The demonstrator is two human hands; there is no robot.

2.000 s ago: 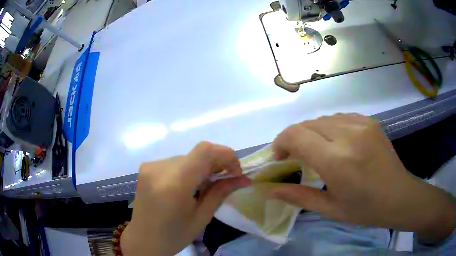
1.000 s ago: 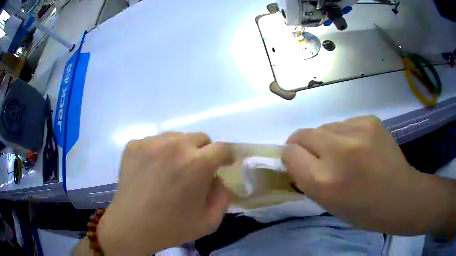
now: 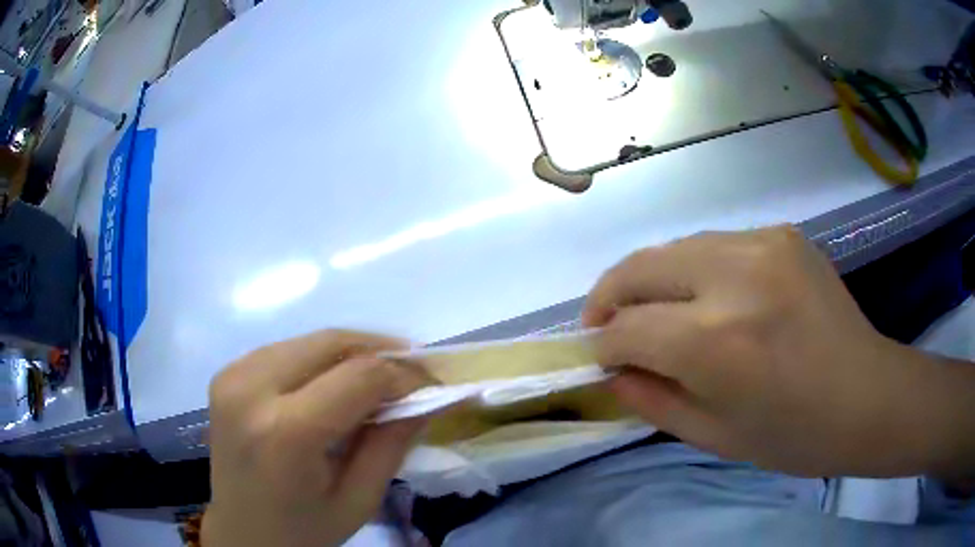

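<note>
A white fabric piece (image 3: 449, 468) with a pale yellow layer (image 3: 503, 361) is held between my hands, just in front of the table's front edge. My left hand (image 3: 321, 422) pinches its left end and my right hand (image 3: 711, 358) pinches its right end. The upper edge is stretched between them as a narrow yellow strip with a white fold under it. Below the fold, the piece gapes open, with a dark gap inside. Fingertips are partly hidden by the fabric.
The sewing machine's needle area (image 3: 594, 53) glows at the top, above its metal bed (image 3: 706, 102). Yellow-and-green-handled scissors (image 3: 879, 128) lie on the right. The white tabletop (image 3: 310, 160) has a blue sticker (image 3: 126, 235) at left. A grey box (image 3: 34, 276) stands beyond it.
My hands have moved apart and my left hand is lower and further left. The fabric, earlier bunched and folded, is now stretched into a longer strip. The view has shifted slightly.
</note>
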